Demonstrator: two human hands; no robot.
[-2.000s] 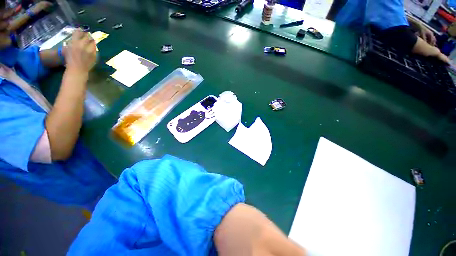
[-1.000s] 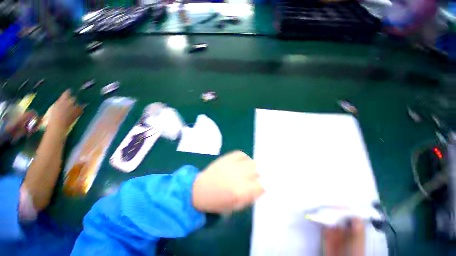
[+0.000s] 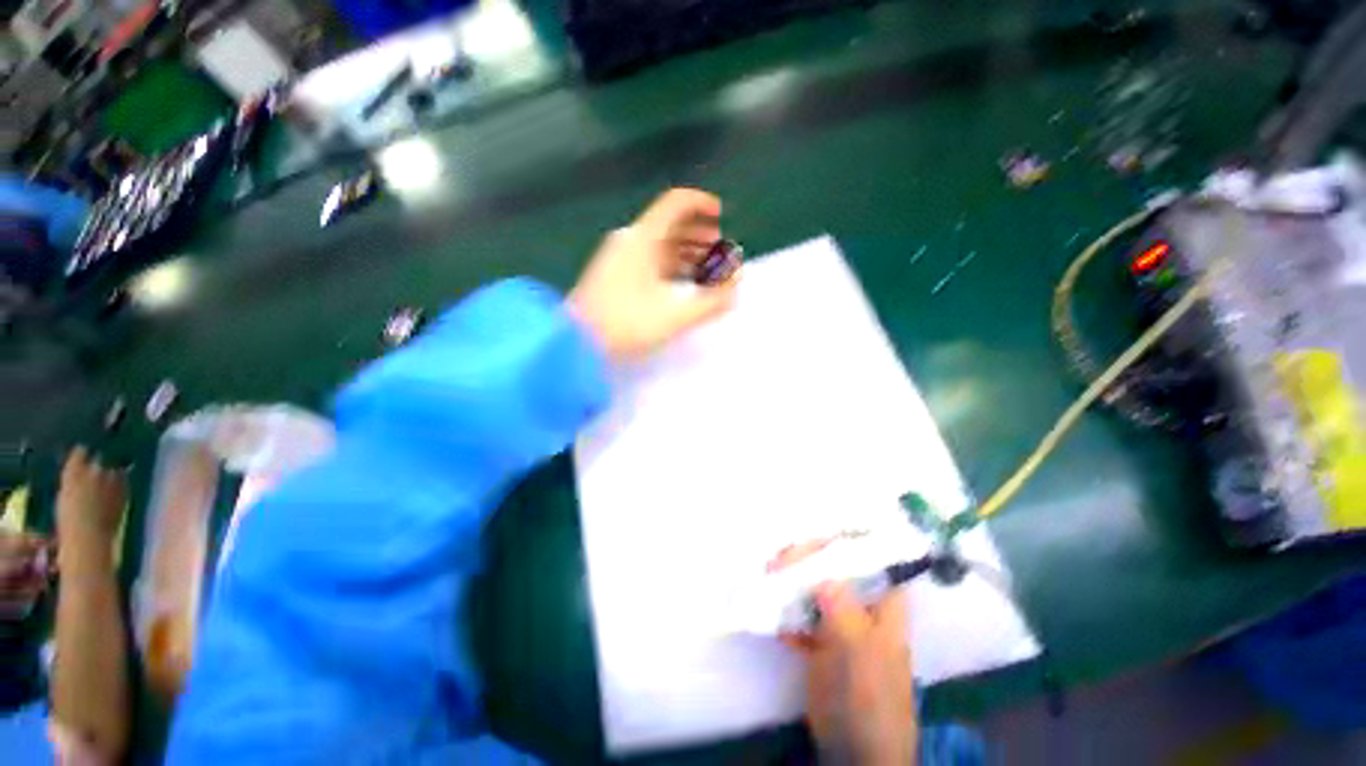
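My left hand (image 3: 652, 285) is at the far left corner of the white paper sheet (image 3: 704, 464), with its fingers around a small dark electronic module (image 3: 718, 264). My right hand (image 3: 857, 644) is low over the sheet and holds the dispensing syringe (image 3: 772, 603), which is blurred and points left. The syringe's green cap (image 3: 920, 512) and dark rear fitting lie to the right of the hand. The needle tip cannot be made out.
A yellowish air hose (image 3: 1064, 419) runs to the grey controller box (image 3: 1273, 374) with a red light at right. Small modules lie at the back (image 3: 1025, 168) and left (image 3: 402, 325). A clear bag (image 3: 172, 524) and another person's arm (image 3: 93, 629) are at left. Black trays stand at the far side.
The view has swung right, bringing the controller box into view. My left hand has moved from the sheet's left edge to its far corner and now holds a module. My right hand still holds the syringe.
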